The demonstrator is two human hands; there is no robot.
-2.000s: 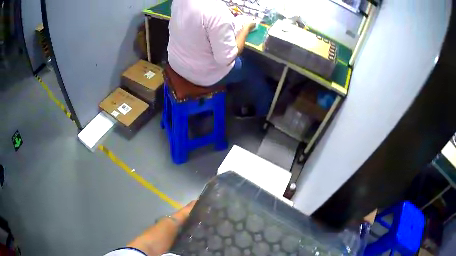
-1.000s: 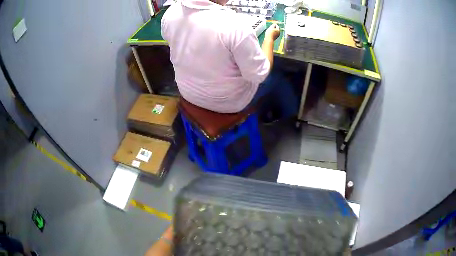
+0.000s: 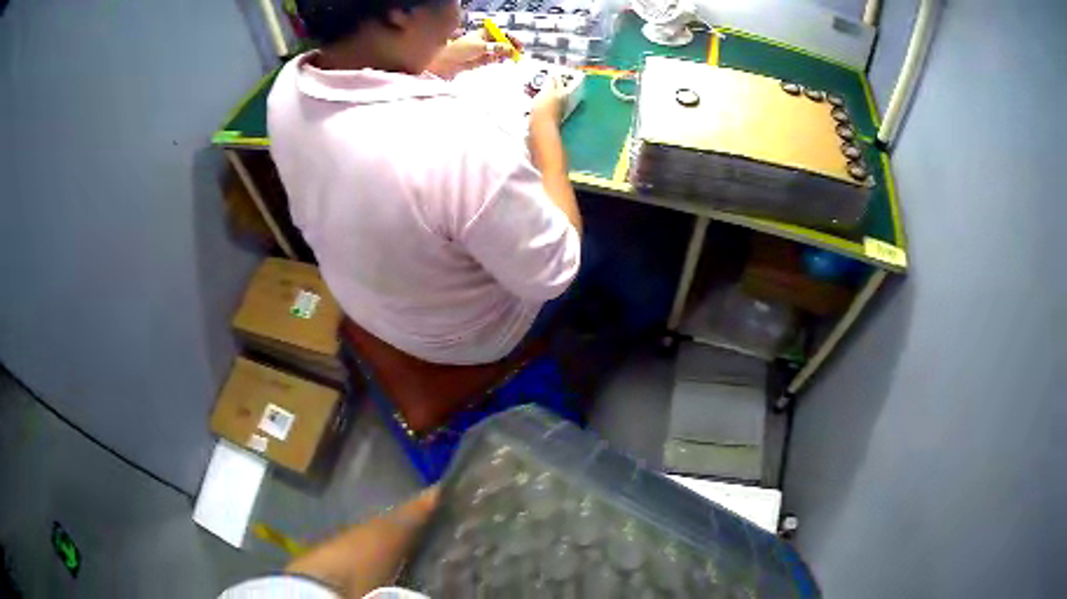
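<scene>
A thick stack of clear blister trays is held low in front of me, tilted, its round pockets facing me and its layered edge along the top. It is slightly blurred and cut off by the bottom edge. My left hand is at the left side of the stack, its fingers hidden behind the trays. My right hand is not in view.
A person in a pink shirt sits just ahead on a blue stool at a green workbench. A tray stack with a brown top stands on the bench. Cardboard cartons and white flat boxes are on the floor.
My view has moved closer to the bench and the seated person. The held stack has tilted, its right side lower than a second ago. The seated person's head and both hands now show.
</scene>
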